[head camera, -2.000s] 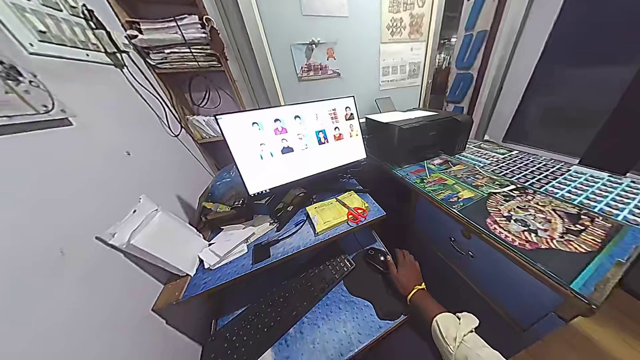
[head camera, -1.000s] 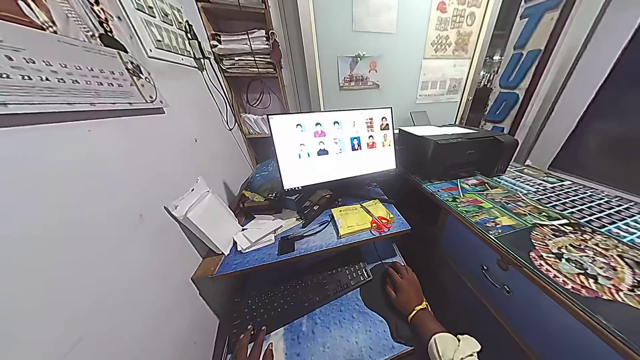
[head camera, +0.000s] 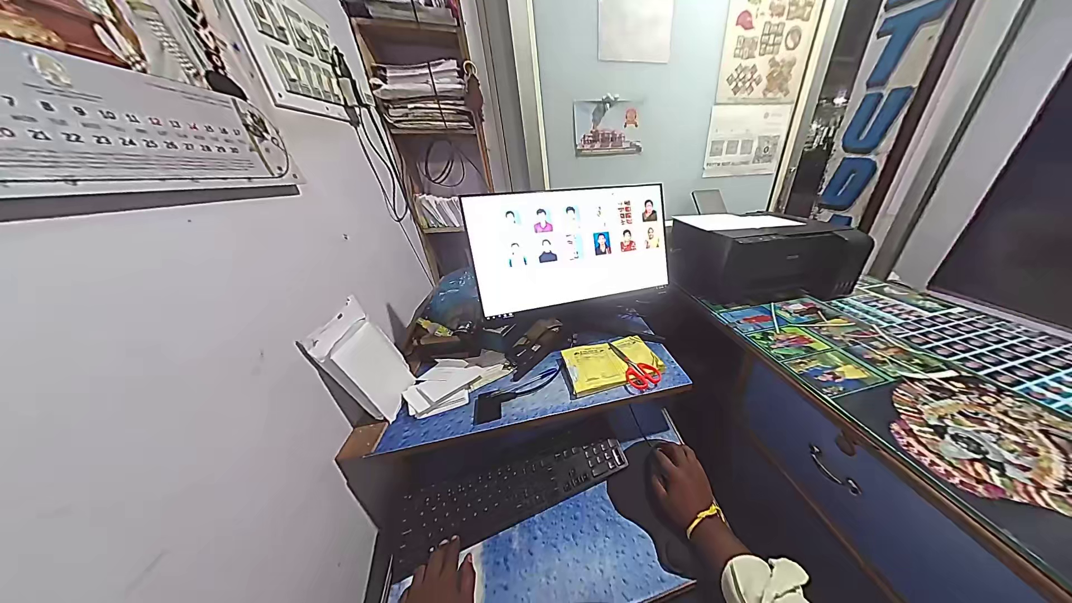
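A black computer mouse, mostly hidden by the fingers, lies on a dark mouse pad (head camera: 641, 494) under my right hand (head camera: 682, 486); a yellow band circles that wrist. My left hand (head camera: 441, 578) rests at the lower left corner of the black keyboard (head camera: 511, 494), fingers spread and holding nothing. Both input devices lie on a blue-topped pull-out tray (head camera: 544, 544). Above them, the monitor (head camera: 569, 260) shows small portrait pictures in two rows on white. Red-handled scissors (head camera: 641, 374) lie across a yellow packet (head camera: 596, 368) on the upper desk shelf.
White envelopes or cards (head camera: 444, 387) and a white box (head camera: 360, 360) stand left on the upper shelf. A black printer (head camera: 770, 255) sits behind the picture-covered counter (head camera: 837, 368) at right. A wooden rack (head camera: 423, 130) holds stacked papers. A wall runs close on the left.
My left hand has come into view at the keyboard's lower left; two seconds ago it was not seen. My right hand stays at the mouse. The view has turned left.
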